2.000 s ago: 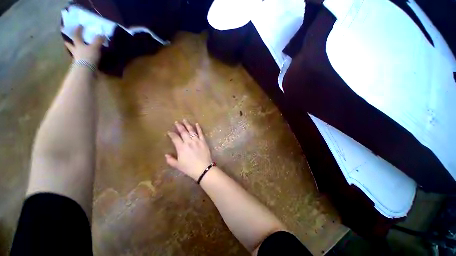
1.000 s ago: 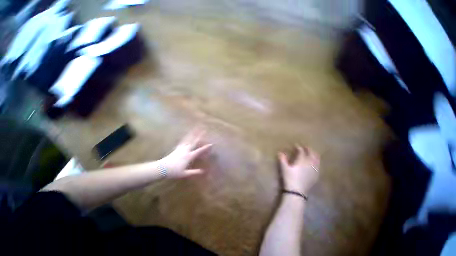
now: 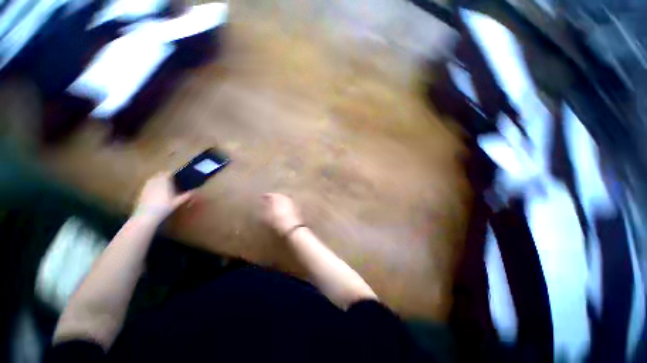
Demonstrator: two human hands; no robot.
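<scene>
The black mobile phone [image 3: 190, 179] is at the left front of the brown table, with a pale patch on its face. My left hand [image 3: 157, 197] is on the phone's near left end, thumb along its near edge and fingers partly hidden; the grip is blurred. My right hand [image 3: 282, 211] is over the table to the right of the phone, small and blurred, with its fingers curled in and nothing visible in it.
White-topped dark fabric bundles [image 3: 135, 67] lie at the far left. More dark bundles with white paper tops [image 3: 560, 248] run along the right side. A small red item [image 3: 190, 210] lies near my left hand. The brown table [image 3: 355, 170] lies between the bundles.
The view has swung from the right-hand bundles towards the phone. My left hand has left a white-topped piece and moved onto the phone. My right hand has curled its spread fingers.
</scene>
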